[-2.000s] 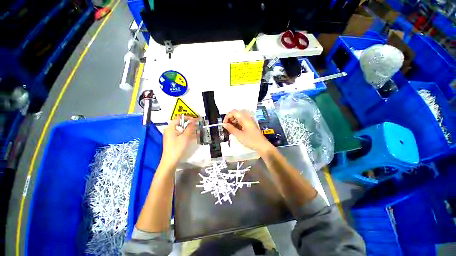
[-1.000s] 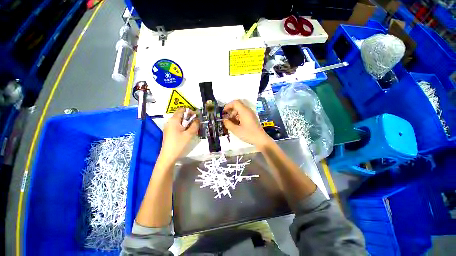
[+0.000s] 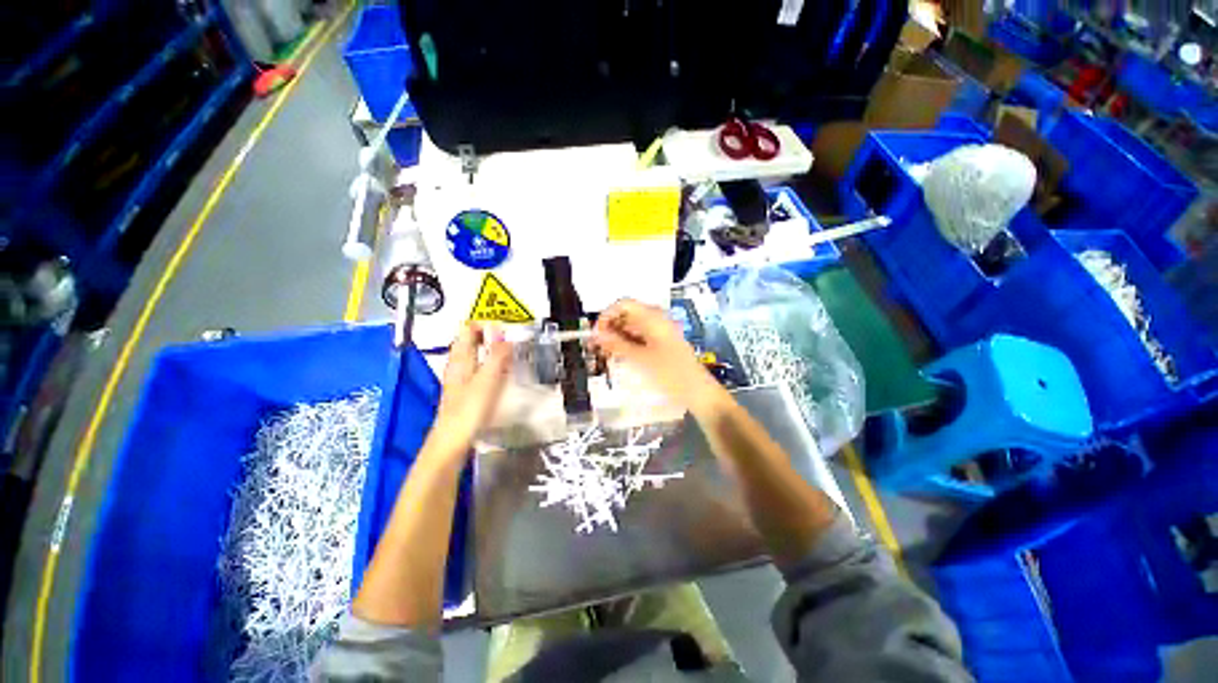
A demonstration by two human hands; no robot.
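A white stick (image 3: 572,335) lies level across the black strip (image 3: 560,286) at the work fixture (image 3: 574,363). My right hand (image 3: 644,350) is at the right of the fixture, its fingertips closed on the stick's right end. My left hand (image 3: 473,379) is just left of the fixture, fingers bent upward. It is blurred, and I cannot tell whether it holds sticks. A loose pile of white sticks (image 3: 594,478) lies on the grey metal tray (image 3: 534,567) below the fixture.
A blue tote (image 3: 174,480) full of white parts stands at left. A clear bag (image 3: 801,354) of parts and a blue stool (image 3: 1022,394) are at right. The white machine body (image 3: 568,187) is ahead, with red-handled scissors (image 3: 749,139) on a ledge behind right.
The camera view has shifted. A white stick now shows across the strip, where a second ago none was clearly visible. Both hands stay beside the fixture; the left fingers look straighter.
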